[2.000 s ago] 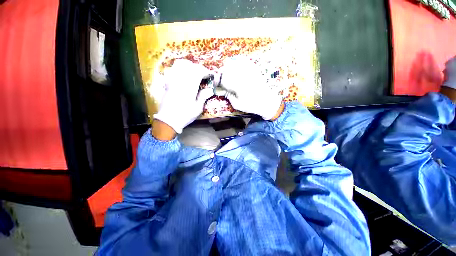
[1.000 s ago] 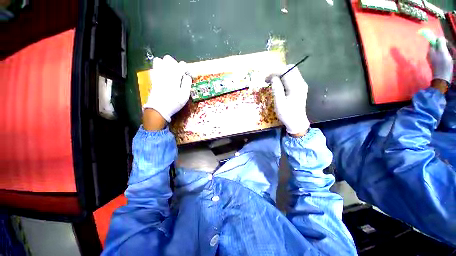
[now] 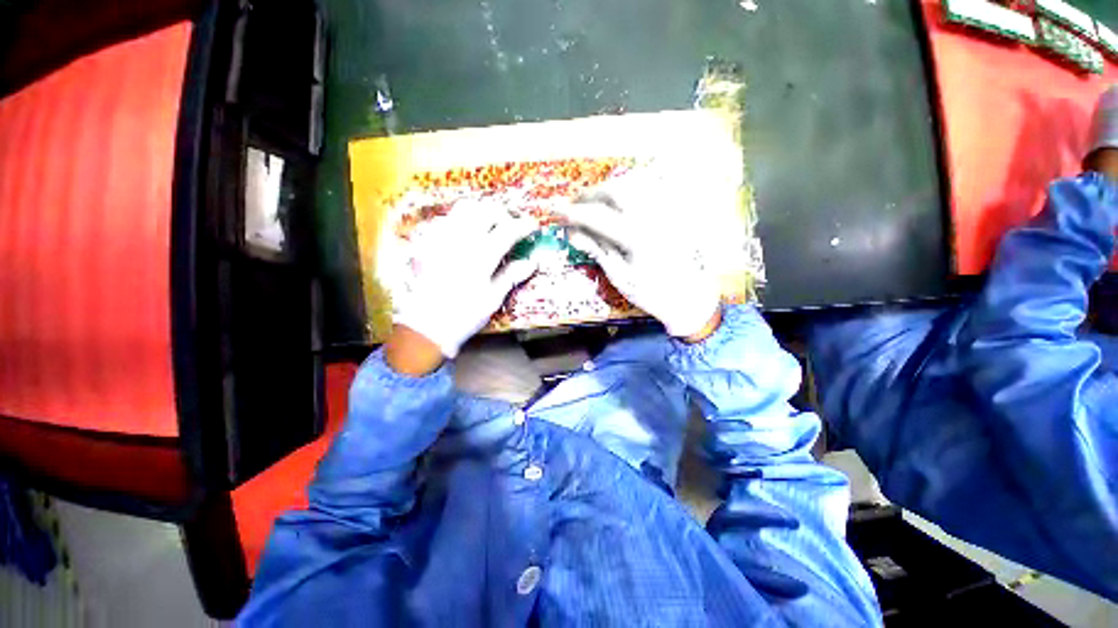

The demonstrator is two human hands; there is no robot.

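A green circuit board strip [image 3: 551, 249] shows between my two gloved hands, low over the yellow sheet [image 3: 370, 184]; most of it is hidden by the gloves. The sheet carries many small orange and red dots and its middle is overexposed. My left hand [image 3: 456, 272], in a white glove, holds the board's left part with bent fingers. My right hand [image 3: 656, 260], also in a white glove, has its fingers bent at the board's right part. No dark tool can be made out in it.
A dark green bench mat [image 3: 539, 61] lies under the sheet. A black tray [image 3: 276, 368] with a white label stands at left, beside a red-lined tray [image 3: 92, 245]. At right, a neighbour's blue sleeve [image 3: 1042, 258] reaches over a red mat [image 3: 1018, 135] with green boards.
My hands have come together over the board, covering most of it. The dark pointed tool no longer shows. The view has shifted, and the neighbour's hand has moved towards the picture's right edge.
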